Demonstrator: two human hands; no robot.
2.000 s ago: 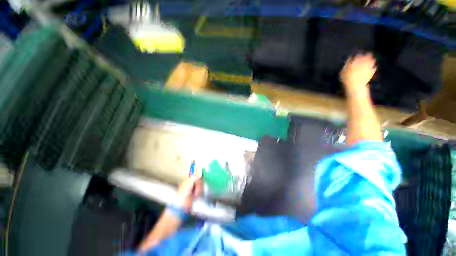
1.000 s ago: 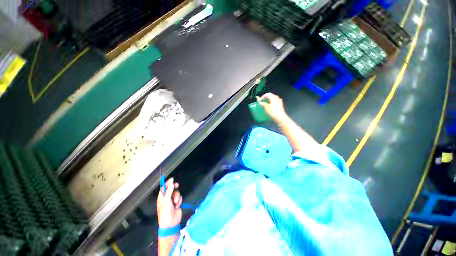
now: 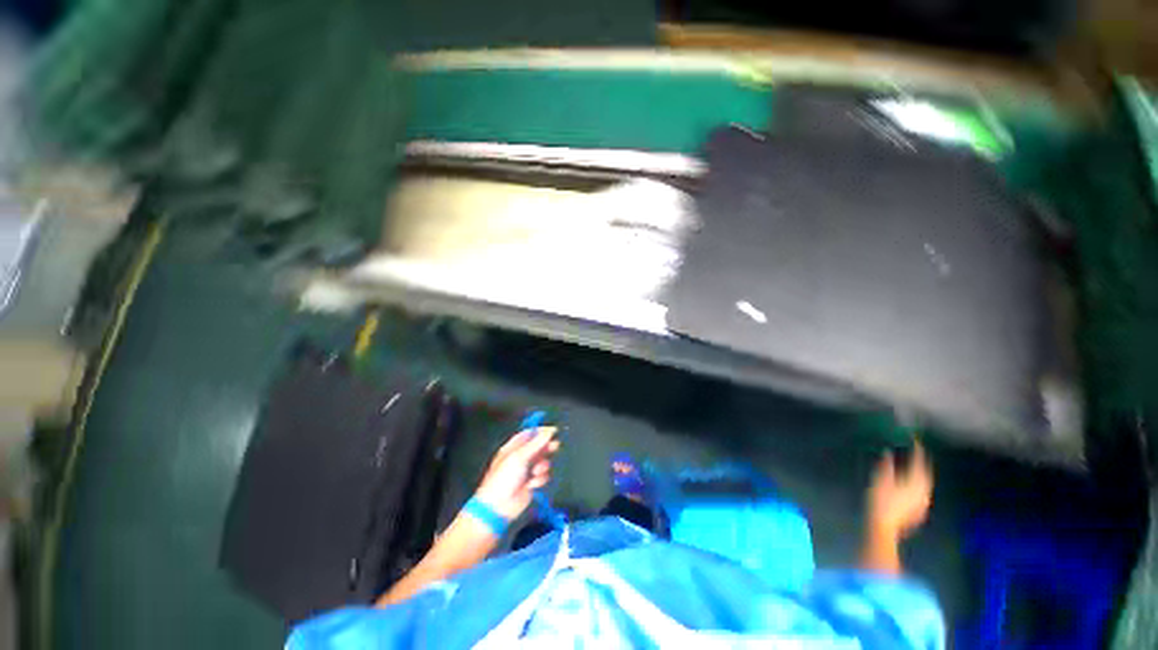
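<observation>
The view is blurred. My left hand (image 3: 518, 472), with a blue band at the wrist, is closed on a thin blue pen-like thing (image 3: 535, 419), below the bench's front rail. My right hand (image 3: 900, 493) is raised just below the rail at the right, its fingers pointing up. A faint green patch shows by its fingertips; blur hides whether it holds anything. Black foam sheets (image 3: 851, 260) lie flat on the bench beyond my right hand. A crumpled clear bag (image 3: 654, 241) lies left of them, on the pale bench section.
Dark green stacked boards (image 3: 241, 121) stand at the upper left. A black stack (image 3: 324, 476) stands low at left. A blue stool (image 3: 737, 527) is close before my body. Another blue frame (image 3: 1048, 565) is at lower right. The metal front rail (image 3: 559, 328) crosses the middle.
The view has swung back to face the bench. The green card clearly seen in my right hand is no longer distinct. My left hand still holds the blue thing.
</observation>
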